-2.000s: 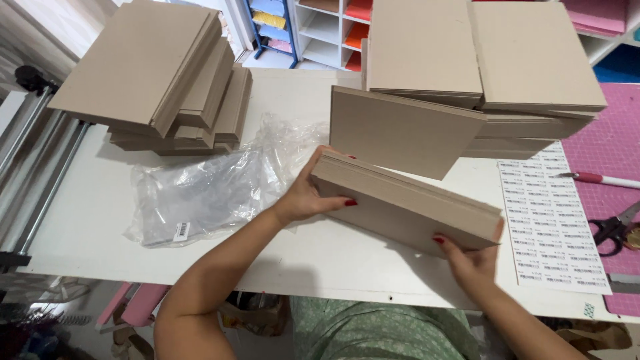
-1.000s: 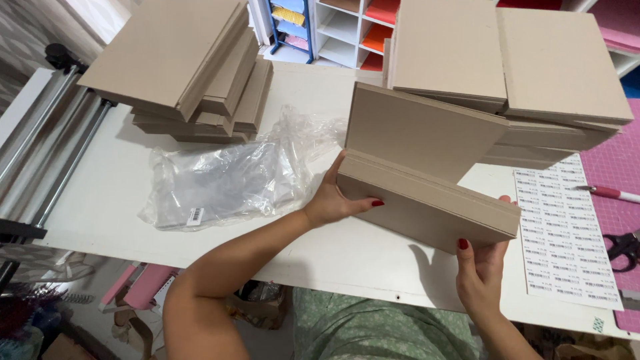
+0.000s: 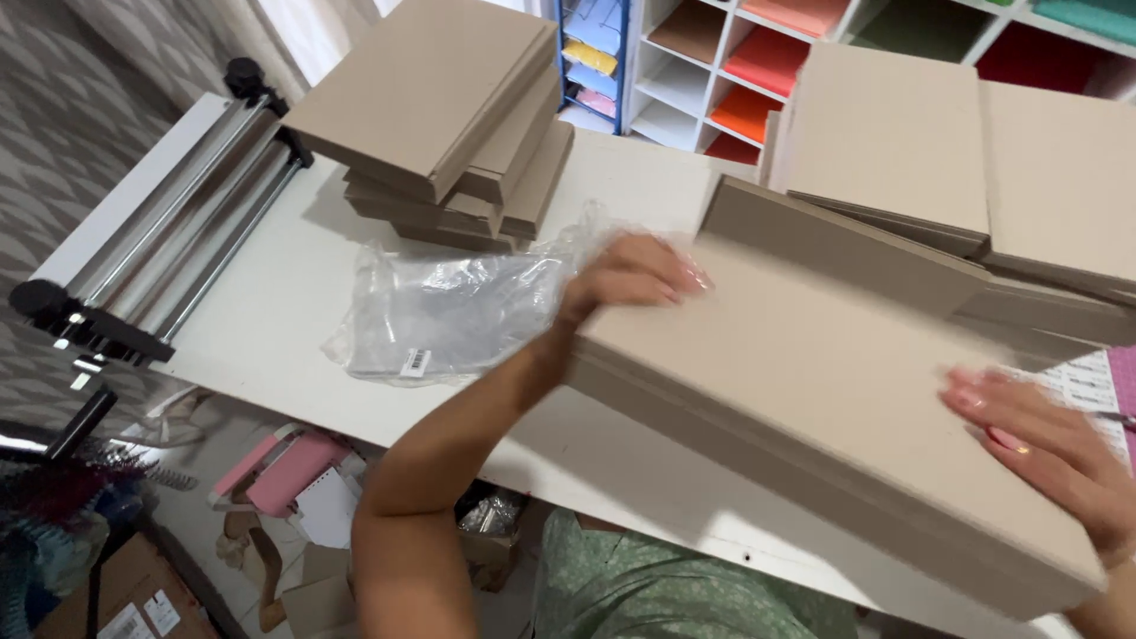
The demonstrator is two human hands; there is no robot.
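A thick stack of grey-brown chipboard sheets [image 3: 825, 382] lies flat between my hands, its broad face up and its long edge toward me. My left hand [image 3: 630, 275], blurred, rests on the stack's far left corner. Spread over its right end is my right hand [image 3: 1047, 444], fingers on top; its thumb and the stack's underside are hidden. Just behind the held stack, a chipboard sheet [image 3: 834, 240] leans against piled chipboard [image 3: 896, 142]. A clear plastic bag [image 3: 453, 311] with a flat grey item inside lies to the left of my left hand.
Another chipboard pile [image 3: 426, 98] stands at the back left of the white table [image 3: 293, 346]. A roller machine [image 3: 186, 222] sits at the left edge. A printed sheet [image 3: 1083, 382] lies at the right, partly covered. Shelves [image 3: 674, 80] with coloured sheets stand behind the table.
The held chipboard stack has turned from showing its narrow edge to lying broad face up. My hands have shifted from its ends to its top and corner. The view has swung left.
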